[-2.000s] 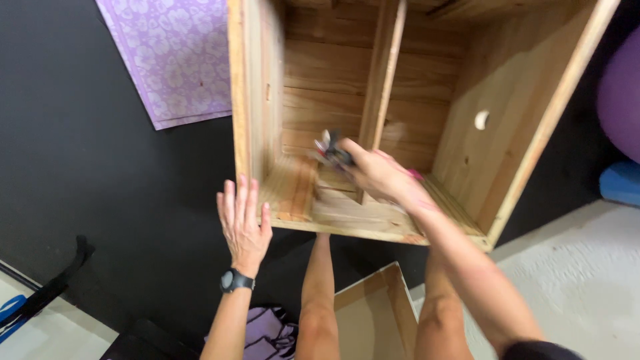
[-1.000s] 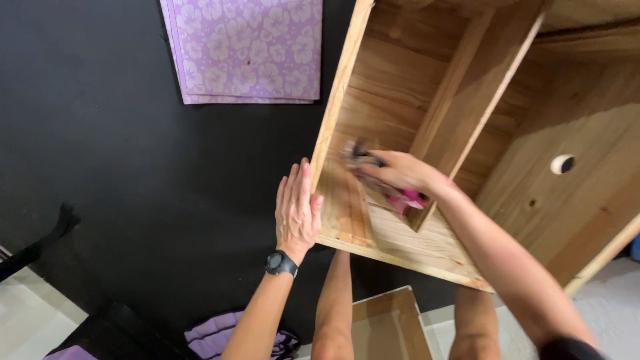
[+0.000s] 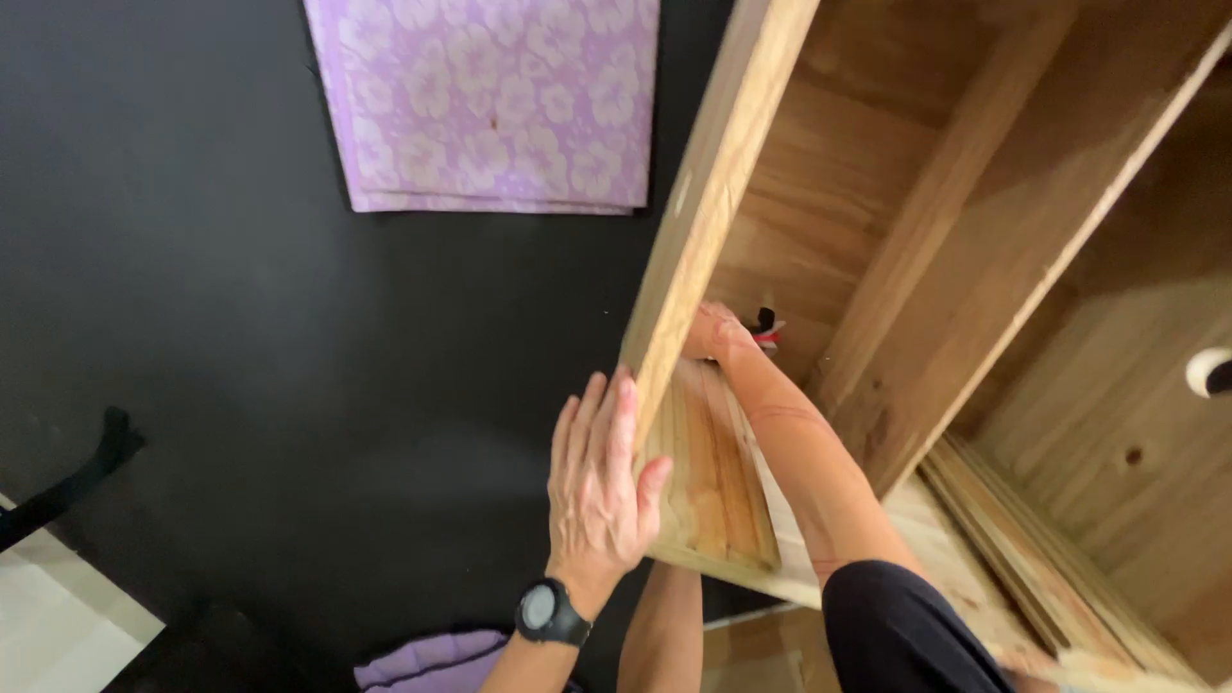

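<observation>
A wooden cabinet (image 3: 731, 183) with an open front and an inner divider (image 3: 1039, 231) fills the right of the view. My left hand (image 3: 602, 472), a dark watch on its wrist, lies flat with its palm against the outer edge of the cabinet's left side, near the lower corner. Deep inside the left compartment is my right hand (image 3: 717, 332), its fingers mostly hidden behind the side panel. Beside it shows part of a black and red object (image 3: 767, 332), too hidden to name. Below my right hand, a loose-looking wooden board (image 3: 717, 472) lies at the compartment's lower end.
A folded purple floral mat (image 3: 491, 106) lies on the black floor mat (image 3: 289, 366). A black strap (image 3: 77, 476) is at the left. Purple striped fabric (image 3: 433, 664) and a cardboard box (image 3: 770, 650) are at the bottom, near my legs. The cabinet's right panel has a round hole.
My right hand has moved deeper into the left compartment, against its left side. My left hand remains on the cabinet's edge. The view has shifted closer to the left compartment.
</observation>
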